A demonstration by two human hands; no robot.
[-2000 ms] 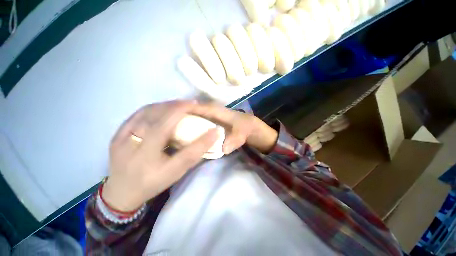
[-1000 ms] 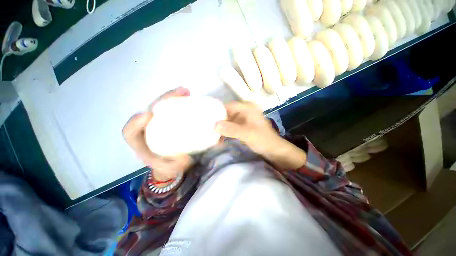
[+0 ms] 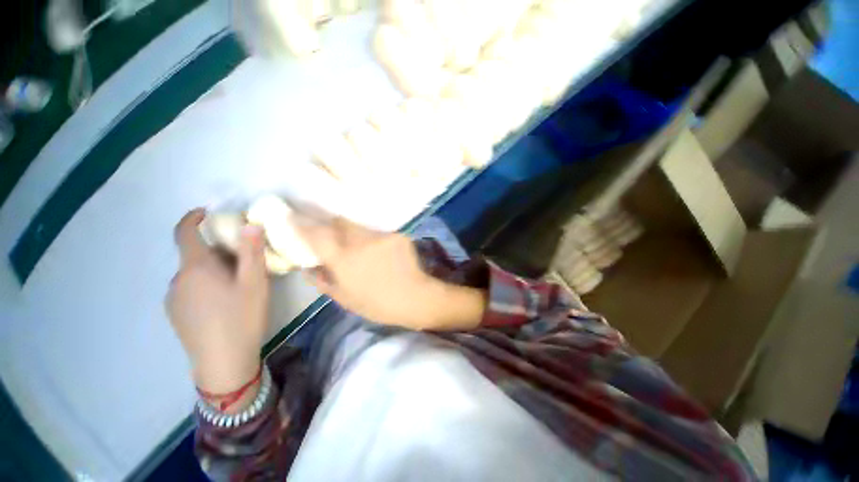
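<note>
A cream-white plastic housing (image 3: 283, 232) is held between both hands above the near edge of the white bench, seen narrow and blurred. My left hand (image 3: 221, 292), with a red string and a beaded bracelet, grips its left side with thumb and fingers. My right hand (image 3: 377, 273) grips its right side. A paler piece lies between my left fingers; I cannot tell whether it is part of the same housing. Rows of housings (image 3: 405, 141) stand on the bench beyond my right hand, washed out by glare.
The white-covered bench (image 3: 122, 282) has a dark green edge. An open cardboard carton (image 3: 697, 301) with raised flaps is at the right, with several housings (image 3: 593, 249) inside. Part-assembled units with thin cords (image 3: 66, 28) lie on the green belt at upper left.
The housing has turned from broad face to narrow view, and both hands have moved left with it. The view has shifted, showing more of the carton. The bench rows are now brighter and blurred.
</note>
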